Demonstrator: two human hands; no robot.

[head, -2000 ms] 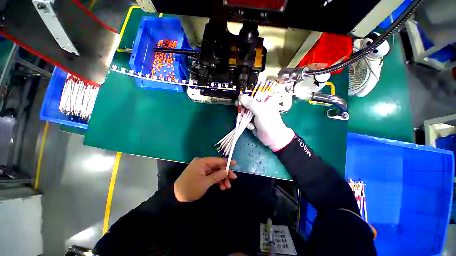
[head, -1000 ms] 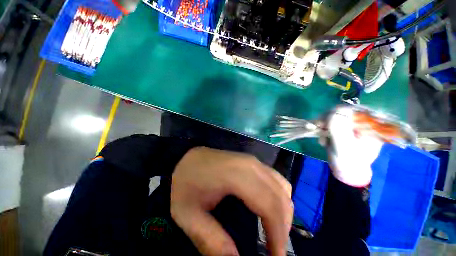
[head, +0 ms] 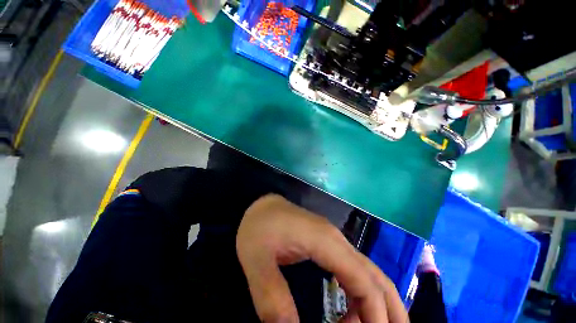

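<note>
My bare left hand (head: 309, 246) is large in the lower middle, in front of my body, with its fingers apart and nothing visible in it; its fingertips run towards the bottom edge. My gloved right hand (head: 427, 260) shows only as a small white and pink bit beside the near left wall of the large blue tote (head: 486, 252). Its fingers and anything in them are hidden. White leads with dark red bands (head: 136, 39) lie in the blue tray at the upper left.
The green bench (head: 252, 120) crosses the view at a slant. The crimping machine (head: 360, 82) stands at its back, with a toothed terminal strip running in from the left. A blue bin (head: 243, 49) of orange-red parts sits beside it. A hose and red item are at upper right.
My right hand has gone from the bench's right end down beside the tote, and its leads no longer show. My left hand has shifted slightly right. The view has tilted.
</note>
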